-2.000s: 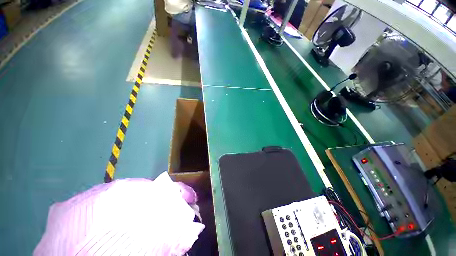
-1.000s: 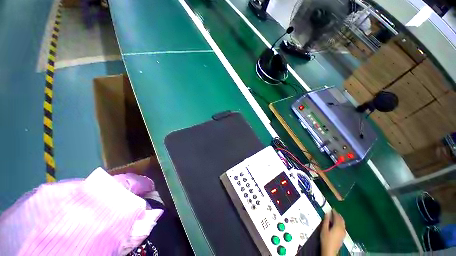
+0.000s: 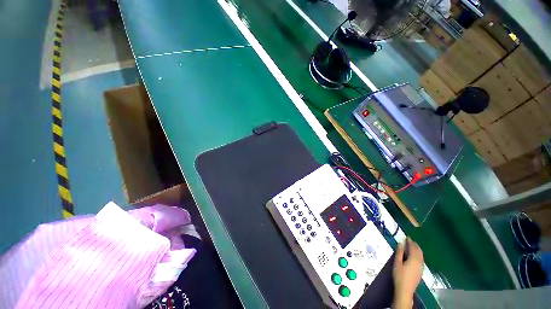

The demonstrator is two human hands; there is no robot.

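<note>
The white headset tester (image 3: 314,208) lies on the black bench mat (image 3: 241,175), its display lit with red digits. Round sockets are at one end and green push buttons (image 3: 336,278) at the other. My right hand (image 3: 408,265) is at the tester's far right edge, near the button end, with its fingers curled. Something dark shows at its fingertips, but I cannot tell whether it is held. My left arm shows as a pink striped sleeve (image 3: 103,259) at lower left; the left hand is not visible.
A blue-grey box (image 3: 402,136) with red lights and a black foam microphone (image 3: 473,99) stands beyond the wires. A black headset (image 3: 330,63) lies on the conveyor. An open carton (image 3: 136,142) is left of the bench edge. More headsets (image 3: 525,232) are at far right.
The view has swung right and down since the oldest frame, bringing the whole tester and my right hand into view. In the last second the hand has shifted only slightly.
</note>
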